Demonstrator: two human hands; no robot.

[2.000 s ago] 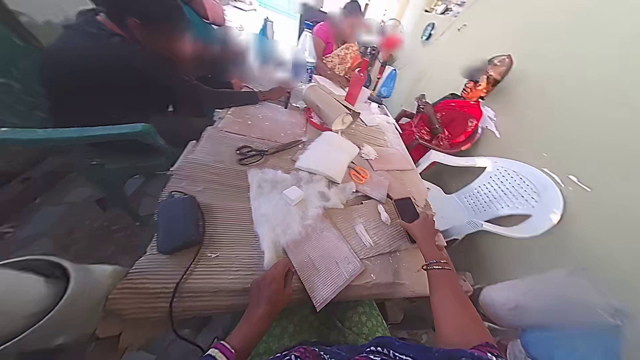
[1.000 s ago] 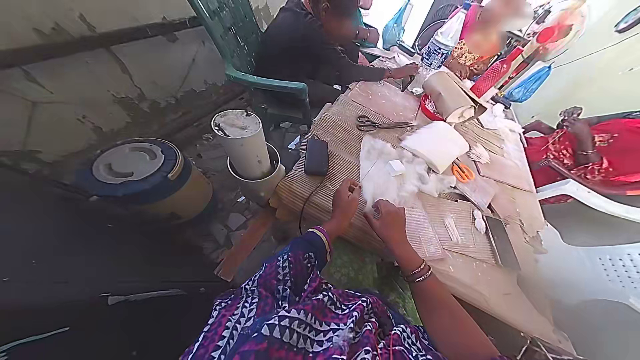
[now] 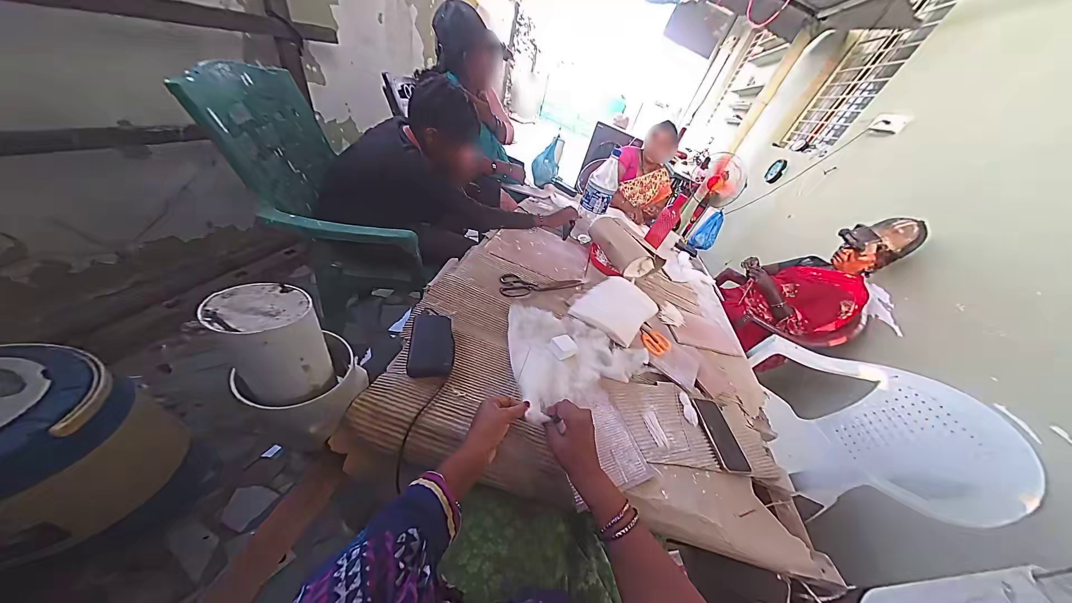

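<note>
My left hand (image 3: 496, 423) and my right hand (image 3: 575, 435) are close together at the near edge of the cardboard-covered table, each pinching a bit of white cotton (image 3: 537, 414) between the fingertips. Loose cotton wool (image 3: 548, 368) spreads just beyond them, with a small white block (image 3: 563, 347) on it. Behind it lies a thick white cotton pad (image 3: 614, 310), and beside that are orange-handled scissors (image 3: 655, 341). Dark-handled scissors (image 3: 536, 286) rest farther back. A phone (image 3: 722, 435) lies to the right of my right hand, next to pieces of corrugated cardboard (image 3: 662, 423).
A black case (image 3: 430, 344) with a cord is at the table's left. A person in black (image 3: 394, 184) reaches over the far left side; others sit beyond and at right. A white plastic chair (image 3: 913, 427), a green chair (image 3: 251, 142) and buckets (image 3: 268, 343) flank the table.
Two seconds ago my left hand was on a cardboard piece and my right hand on the phone; both hands are now together at the cotton. The view has swung.
</note>
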